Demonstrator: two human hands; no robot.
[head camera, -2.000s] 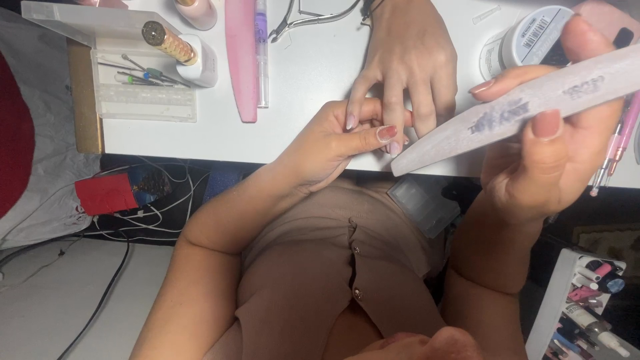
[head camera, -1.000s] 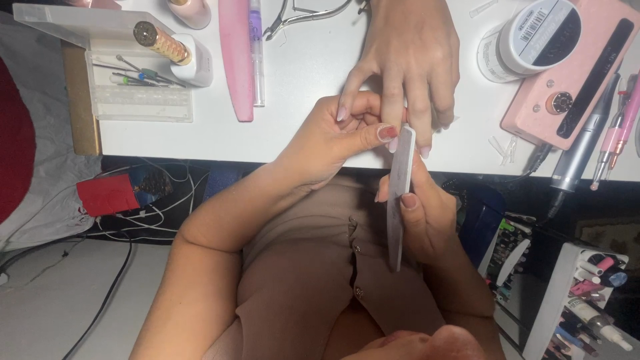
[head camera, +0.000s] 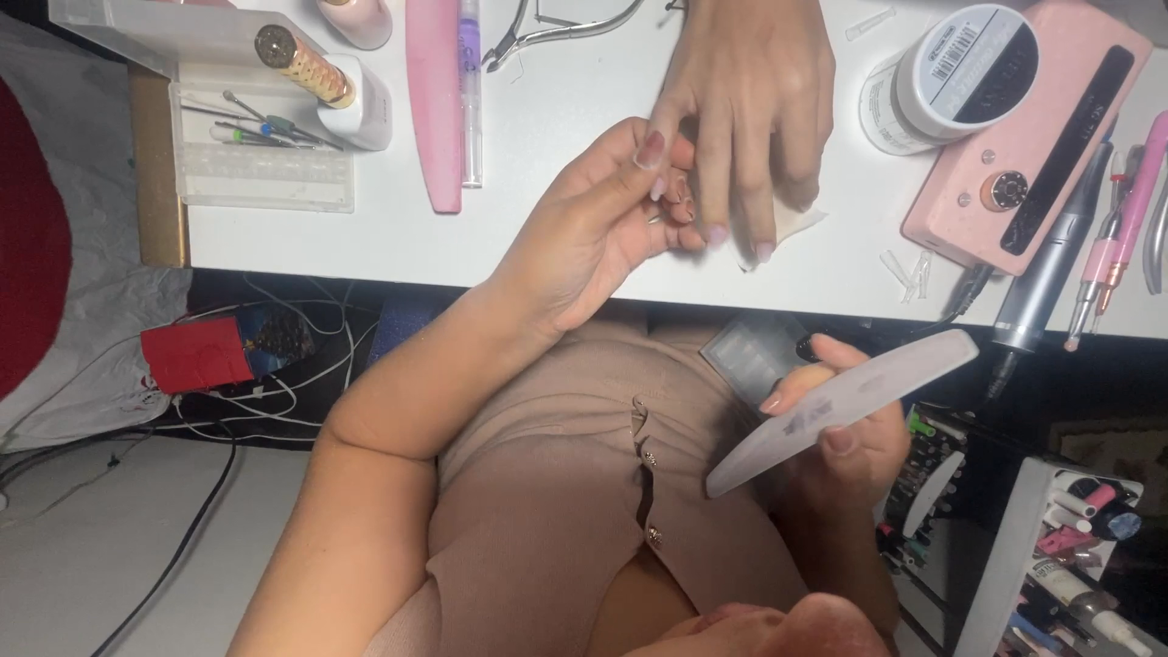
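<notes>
My left hand (head camera: 611, 196) reaches over the front edge of the white table (head camera: 274, 242), its thumb and fingers closed on a finger of another person's hand (head camera: 753, 109). That hand lies palm down, fingers pointing at me, partly over a small pale sheet (head camera: 798, 230). Off the table, above my lap, my right hand (head camera: 844, 438) grips a worn greyish-white nail file (head camera: 835, 411) between thumb and fingers. The file slants up to the right and touches no nail. A pink nail file (head camera: 433, 109) lies on the table beside a clear tube with purple content (head camera: 470, 91).
At left stand a clear plastic case (head camera: 265, 173) with nail drill bits and a white polish bottle (head camera: 358, 105). Metal cuticle nippers (head camera: 547, 32) lie behind. At right are a white jar (head camera: 949, 78), a pink nail drill unit (head camera: 1031, 137) and its silver handpiece (head camera: 1049, 255).
My right hand has drawn back from the other person's fingers with the greyish-white file, which is now tilted up to the right. My left hand has shifted slightly on the held finger.
</notes>
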